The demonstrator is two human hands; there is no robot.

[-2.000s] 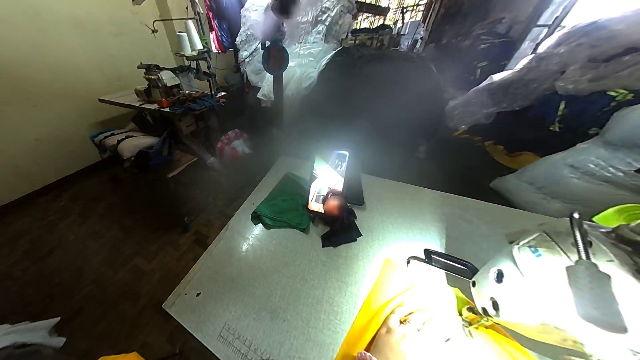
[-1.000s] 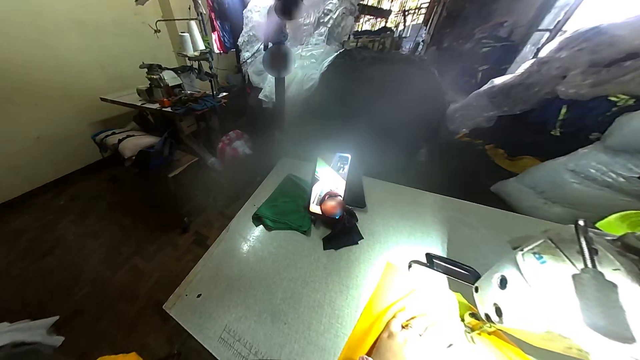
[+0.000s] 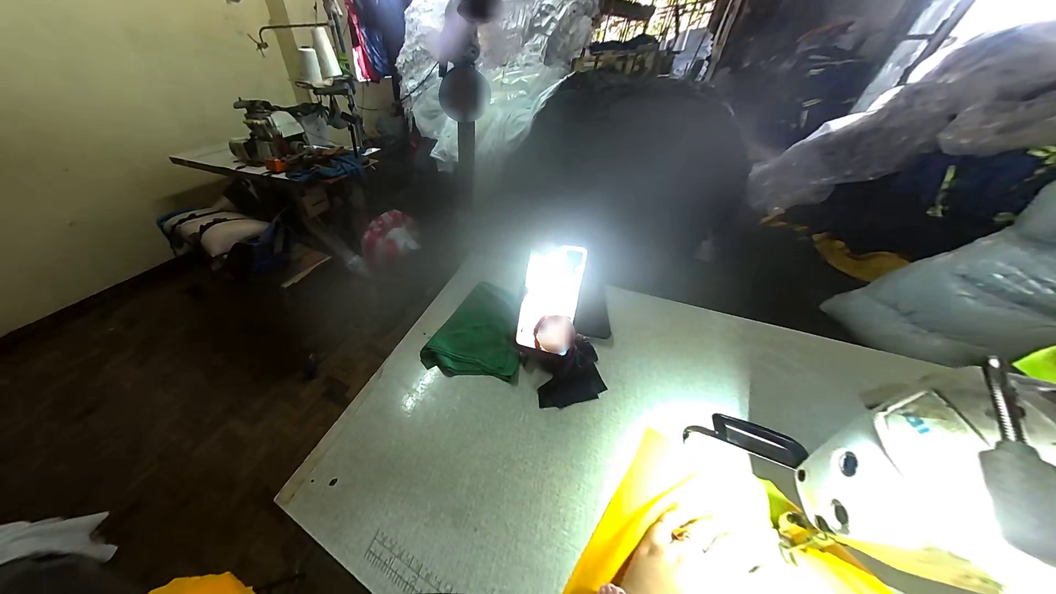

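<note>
Yellow cloth [image 3: 615, 528] lies at the near edge of a pale sewing table [image 3: 487, 462], below a white sewing machine [image 3: 862, 470] under strong light. On the cloth rests a bare hand [image 3: 660, 549], largely washed out by glare; whether it is my left or right hand, and whether its fingers grip the cloth, cannot be told. A small fingertip shows at the bottom edge beside it. The other hand cannot be made out. Farther back, a glowing phone [image 3: 540, 289] leans upright near folded green cloth [image 3: 474, 338] and a small black cloth [image 3: 572, 384].
A dark flat object [image 3: 594, 318] lies behind the phone. Beyond the table is a large dark, hazy shape [image 3: 635, 157]. Filled plastic bags [image 3: 973, 280] crowd the right side. Another sewing machine [image 3: 268, 136] with white thread cones stands at the back left.
</note>
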